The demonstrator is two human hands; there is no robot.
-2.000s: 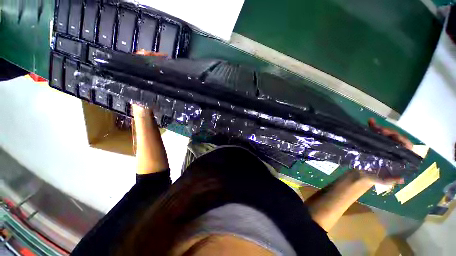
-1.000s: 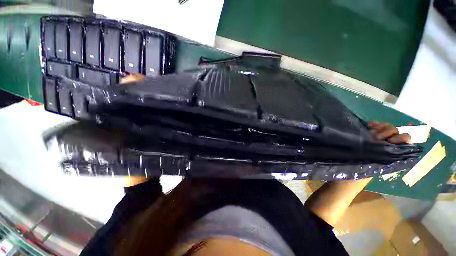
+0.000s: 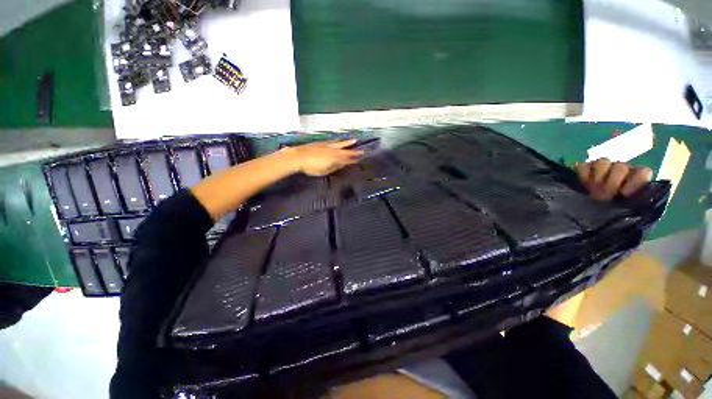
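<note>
A thick stack of shiny black blister trays (image 3: 375, 249) is tilted across the front, its ribbed pockets facing up. My right hand (image 3: 613, 178) is shut on its right end, fingers over the edge. My left hand (image 3: 329, 158) reaches across the back edge of the stack. A small dark flat piece (image 3: 367, 145) shows at its fingertips; whether they grip it is not clear. Another black tray (image 3: 99, 231) with oblong pockets, filled with black housings, lies on the green bench at the left, partly hidden by my left sleeve.
Behind the bench, a white board (image 3: 261, 109) on the green belt (image 3: 437, 54) bears heaped small dark modules (image 3: 160, 51). Another white board (image 3: 624, 62) is at right. Paper strips (image 3: 621, 146) lie at the bench's right. Brown cardboard boxes (image 3: 679, 319) stand below right.
The stack has tipped so its ribbed face shows more broadly. My left hand has left its left end and moved over its back edge. My right hand still holds the right end. Boards with modules have appeared.
</note>
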